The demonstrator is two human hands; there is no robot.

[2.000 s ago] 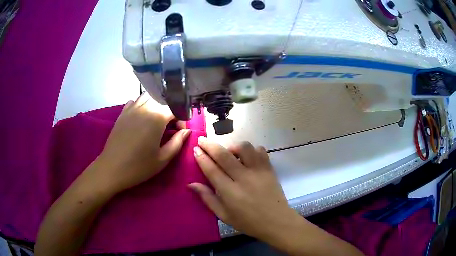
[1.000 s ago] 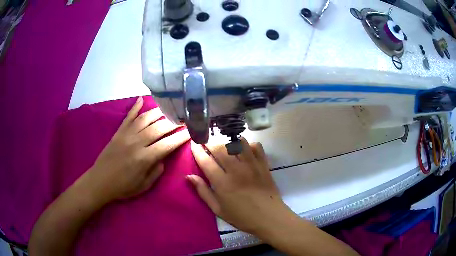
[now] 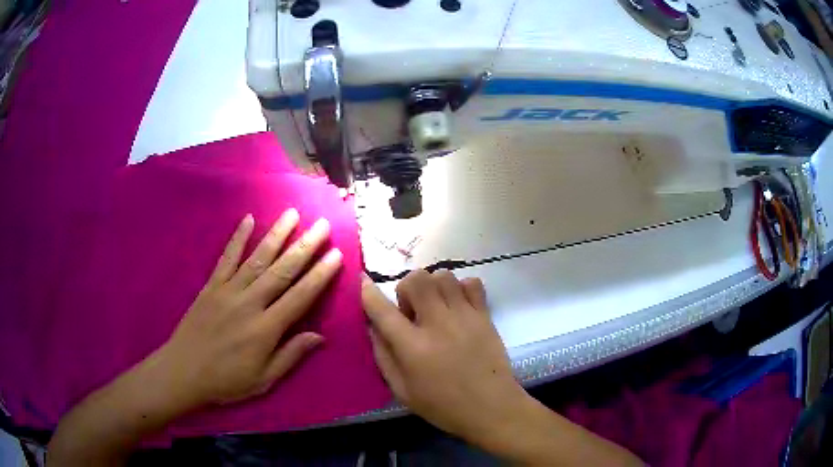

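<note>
Magenta cloth (image 3: pixel 110 264) lies flat on the white tabletop, left of and under the sewing machine head (image 3: pixel 566 82). Its right edge runs down from the presser foot area (image 3: pixel 345 190), which is in bright lamp glow. My left hand (image 3: pixel 251 315) lies flat on the cloth, fingers spread, just in front of the foot. My right hand (image 3: pixel 438 337) rests at the cloth's right edge, thumb side along it, other fingers curled on the table. Whether it pinches the edge is hidden.
Orange-red handled snips (image 3: pixel 765 233) lie at the table's right end. A crumpled magenta heap (image 3: pixel 639 410) with a blue item (image 3: pixel 753 378) sits below the table edge at right. The metal take-up lever cover (image 3: pixel 324 109) is at the head's front. Thread bits (image 3: pixel 402 246) lie beside the foot.
My left hand has moved back toward me from the foot and lies flatter. The cloth's right edge now shows along its length. My right hand has moved slightly toward me, fingers more curled.
</note>
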